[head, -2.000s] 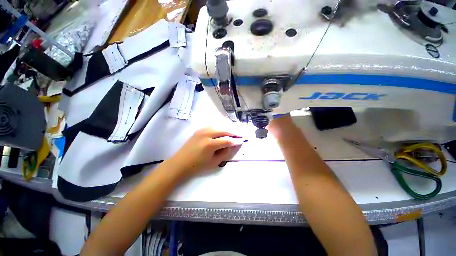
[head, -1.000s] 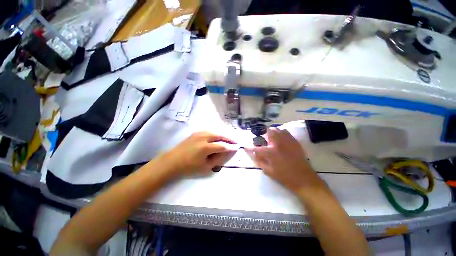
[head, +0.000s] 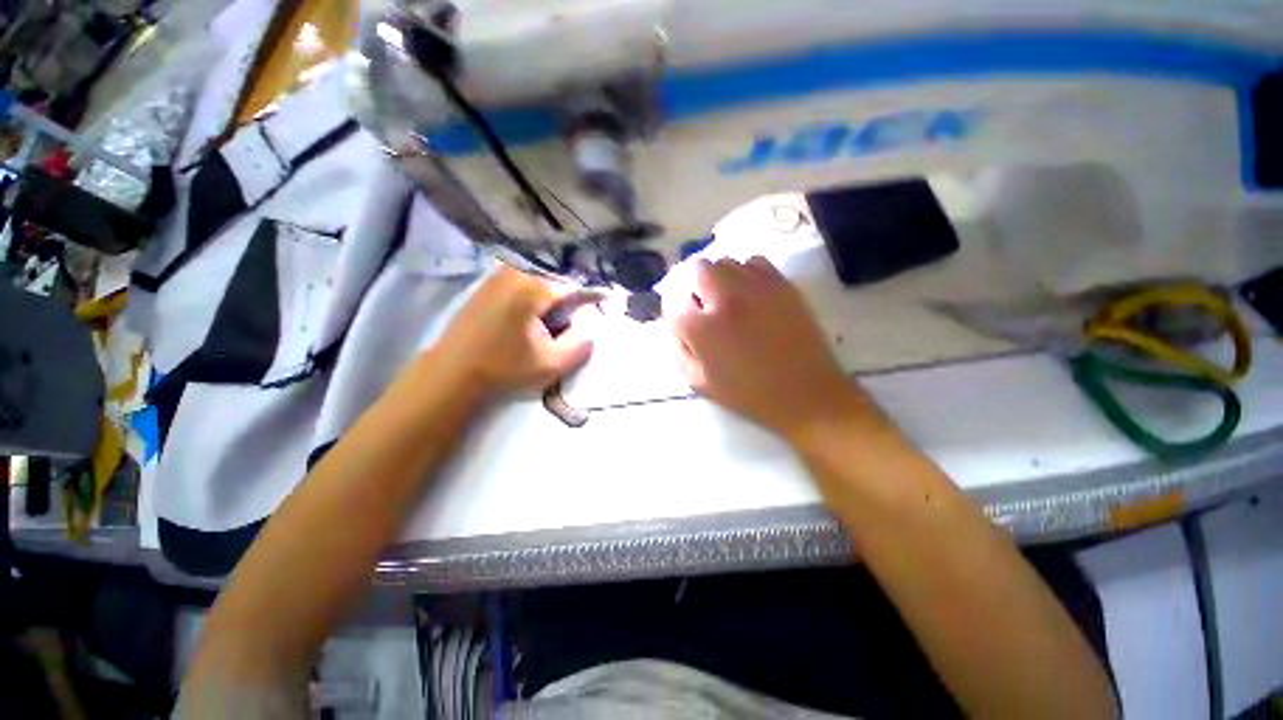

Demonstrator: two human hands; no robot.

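Note:
The white sewing machine (head: pixel 1041 106) with a blue stripe stands in front of me. My left hand (head: pixel 514 331) is bare, fingers bent, at the left of the lit needle area (head: pixel 643 288). My right hand (head: pixel 746 338) is bare, fingers curled, close at its right. Glare and blur hide the fingertips, and I cannot tell whether either hand holds anything. White garment panels (head: pixel 401 317) with black parts lie left of the needle, partly behind my left forearm.
Scissors with yellow and green handles (head: pixel 1161 369) lie at the right. A flat black rectangle (head: pixel 884 228) lies on the machine bed. A measuring tape (head: pixel 704 546) runs along the front edge. A grey box-like object (head: pixel 49 373) stands at far left.
The camera view has shifted closer to the machine and tilted. Both hands remain beside the needle area; my right hand, earlier behind the needle, is now at its right with fingers curled.

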